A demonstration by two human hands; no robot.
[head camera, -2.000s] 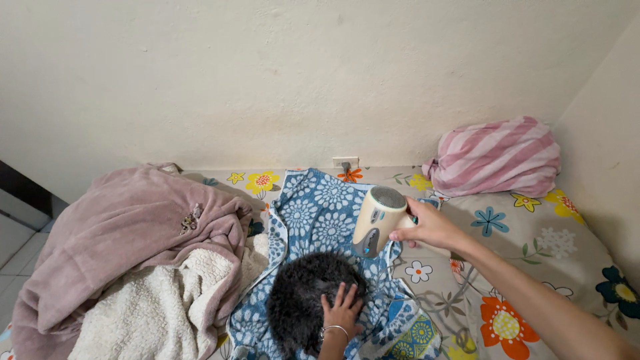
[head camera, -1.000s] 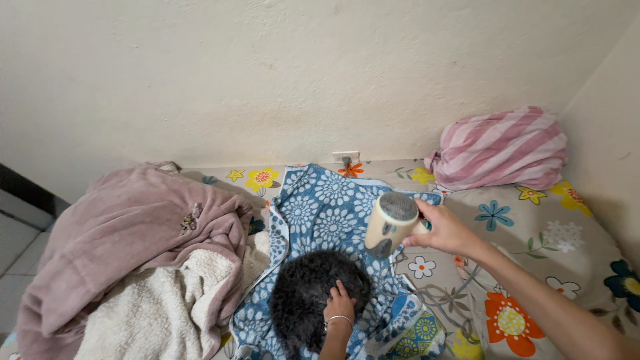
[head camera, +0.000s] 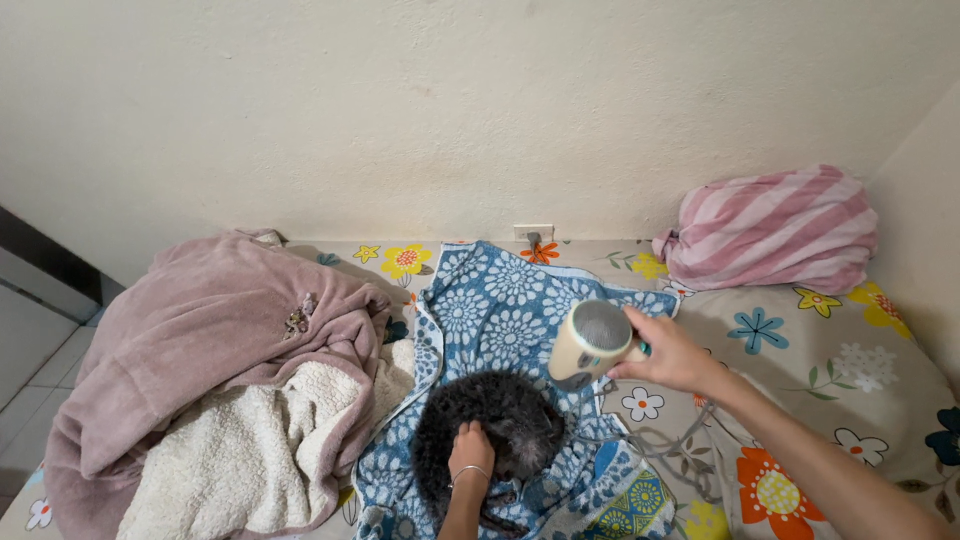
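A curly-coated black dog [head camera: 480,397] lies curled on a blue towel with white flower patterns [head camera: 487,300]. My left hand [head camera: 471,454], with a silver bracelet at the wrist, rests on the dog's coat, its fingertips partly sunk in the fur. Above and right of the dog, my right hand [head camera: 660,352] grips the handle of a cream hair dryer [head camera: 589,345]. The dryer's round grey mesh end faces up toward the camera, and its body slants down to the left. A grey cord [head camera: 675,450] trails over the towel's right side and the bedding.
A pink fleece blanket [head camera: 217,322] with a white sherpa lining [head camera: 247,450] is heaped at left. At the back right lies a pink striped cloth bundle [head camera: 780,229]. A plug sits in the wall outlet [head camera: 533,232]. Floral bedding [head camera: 795,367] lies under everything, against the wall.
My left hand has shifted left across the dog's coat. The hair dryer in my right hand has changed its tilt, showing more of the mesh end. The dog's grey-tinged fur at right shows more plainly.
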